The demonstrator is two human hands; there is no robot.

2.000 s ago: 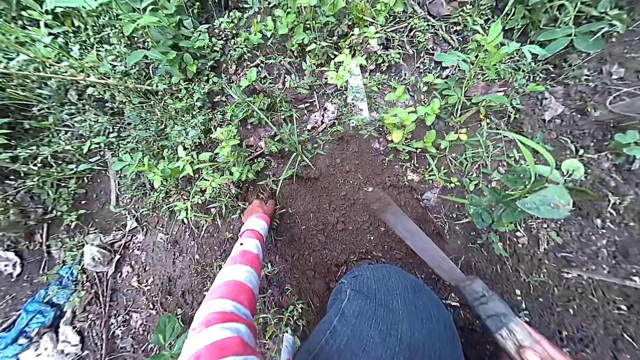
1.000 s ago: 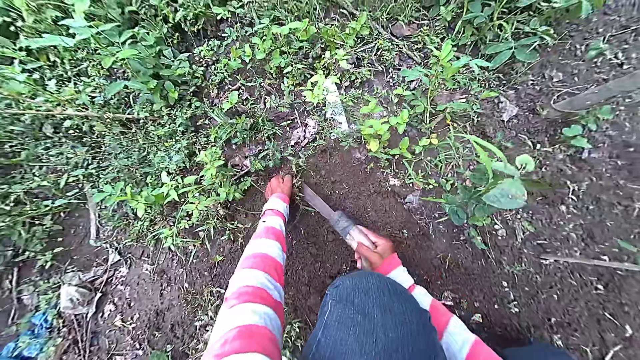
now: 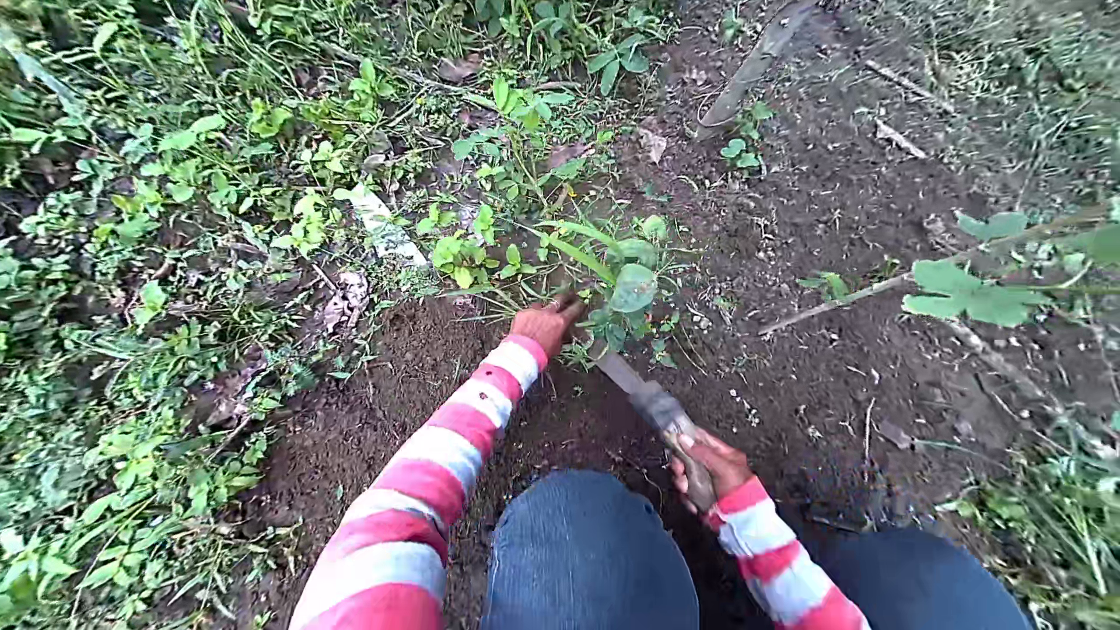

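My right hand (image 3: 713, 471) grips the worn handle of a machete-like knife (image 3: 619, 371), whose blade points up and left to the base of a leafy weed clump (image 3: 632, 289). Just left of the blade tip, my left hand (image 3: 542, 325) is down at the soil by the same clump, fingers stretched toward its stems. Whether those fingers hold any stems cannot be told. The far end of the blade is hidden among leaves and soil. Bare dark soil (image 3: 350, 420) lies beside my left forearm, and both sleeves are striped red and white.
Dense low weeds (image 3: 149, 219) cover the left side. A pale flat strip (image 3: 385, 227) lies beyond my left hand. A thick piece of wood (image 3: 757, 66) is at the upper right, and a broad-leaved stem (image 3: 971, 293) reaches in from the right. My knees, in denim, are at the bottom.
My left hand has moved right, from the edge of the left weeds to the leafy clump. The knife, still in my right hand, now reaches that clump. The view has shifted right.
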